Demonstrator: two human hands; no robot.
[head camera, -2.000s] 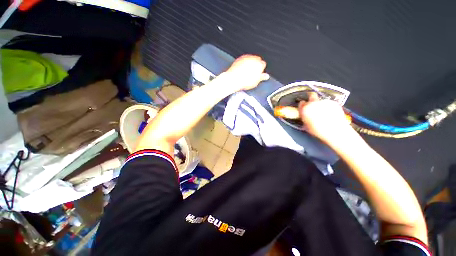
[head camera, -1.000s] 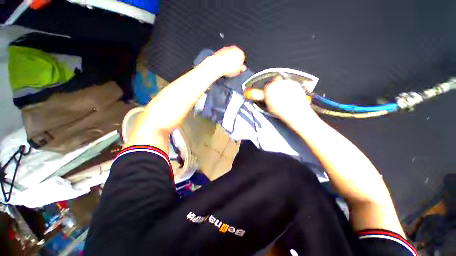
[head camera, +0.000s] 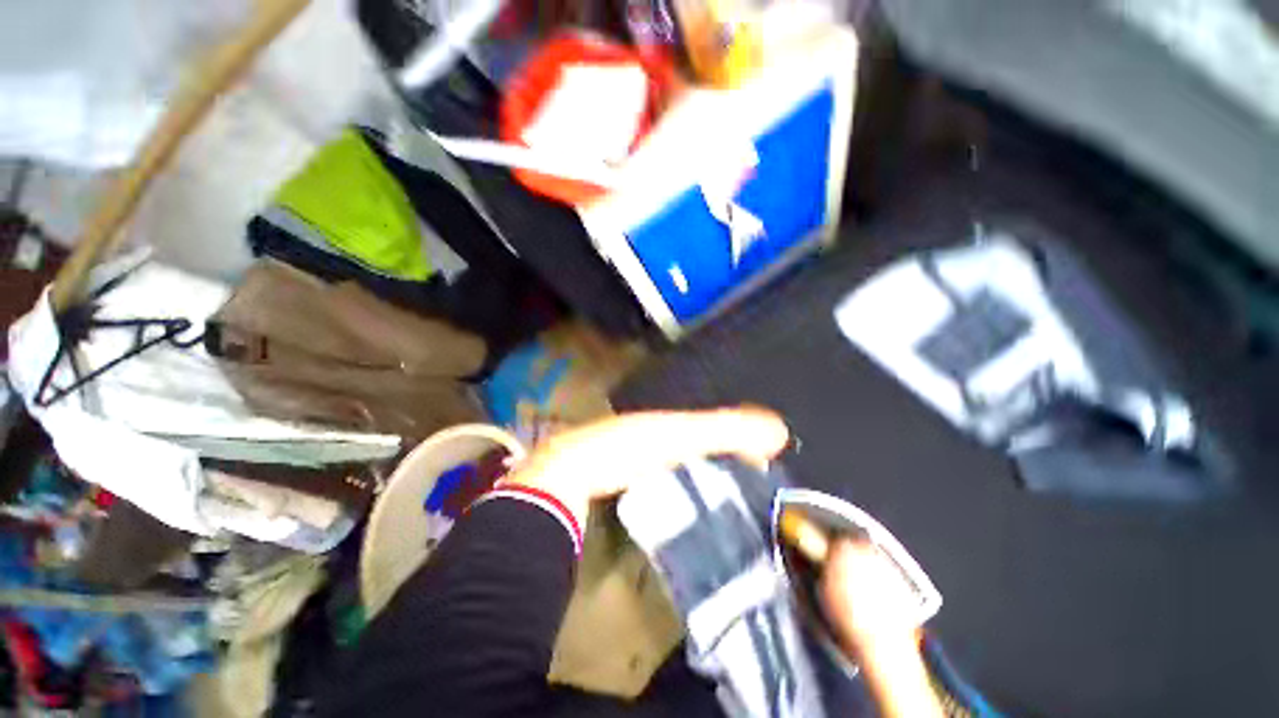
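My right hand (head camera: 858, 586) holds the handle of the steam iron (head camera: 898, 558), which rests along the right side of a garment panel (head camera: 708, 540) at the near table edge. The panel is grey-blue with white sections and dark bands, and part of it hangs over the edge. My left hand (head camera: 750, 432) lies at the panel's far end; its fingertips are blurred, and whether they grip the fabric cannot be told. A second grey and white panel (head camera: 982, 337) with a darker square patch lies farther back on the table.
The black pressing table (head camera: 870, 449) adjoins a blue-fronted white cabinet (head camera: 743, 197) with a red bag (head camera: 582, 112) on top. A cream round bin (head camera: 400, 526) stands at left. Brown (head camera: 330, 344) and lime green clothes (head camera: 358, 204) are piled beyond it.
The view has swung toward the cabinet and far table, bringing the second panel into sight. My right hand still holds the iron beside the near panel. My left hand's fingers look more extended.
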